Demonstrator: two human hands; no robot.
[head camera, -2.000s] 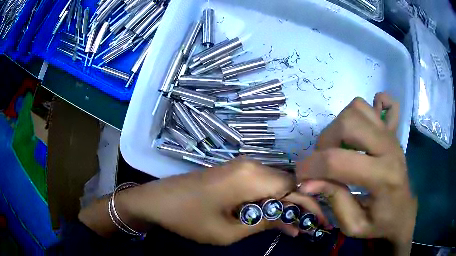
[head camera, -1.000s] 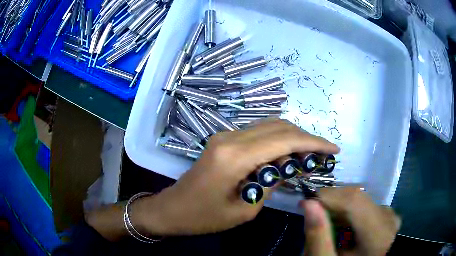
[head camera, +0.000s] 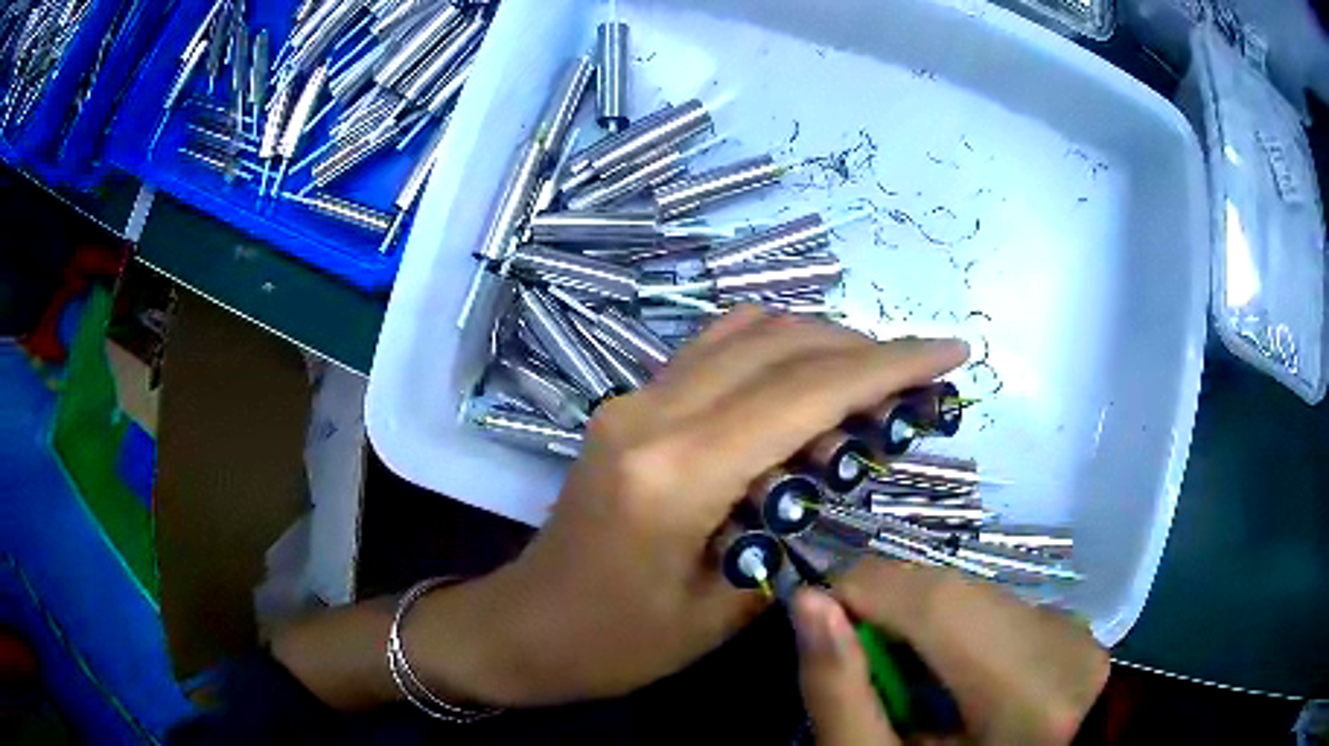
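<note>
My left hand (head camera: 685, 481) holds several metal cylinders (head camera: 792, 503) in a slanting row over the white tray (head camera: 423, 433), their dark round ends with pale centres facing me. My right hand (head camera: 947, 641), partly blurred, holds a knife with a green and black handle (head camera: 883, 673). Its tip is at the nearest cylinder's end; the exact contact cannot be told. Loose cylinders (head camera: 583, 226) lie in the tray's left part, and several more (head camera: 933, 510) lie beyond my right hand. Dark curled trimmings (head camera: 933, 219) lie on the tray floor.
Blue trays (head camera: 277, 219) full of cylinders stand at the upper left. A clear plastic package (head camera: 1271, 219) lies right of the white tray. A brown cardboard box (head camera: 219, 466) is below the bench edge at left. Part of a clear box (head camera: 1076, 12) shows at the top right.
The held cylinders came up over the tray and turned their dark ends towards me. My right hand moved down and left, to the nearest cylinder; the green handle now shows in it.
</note>
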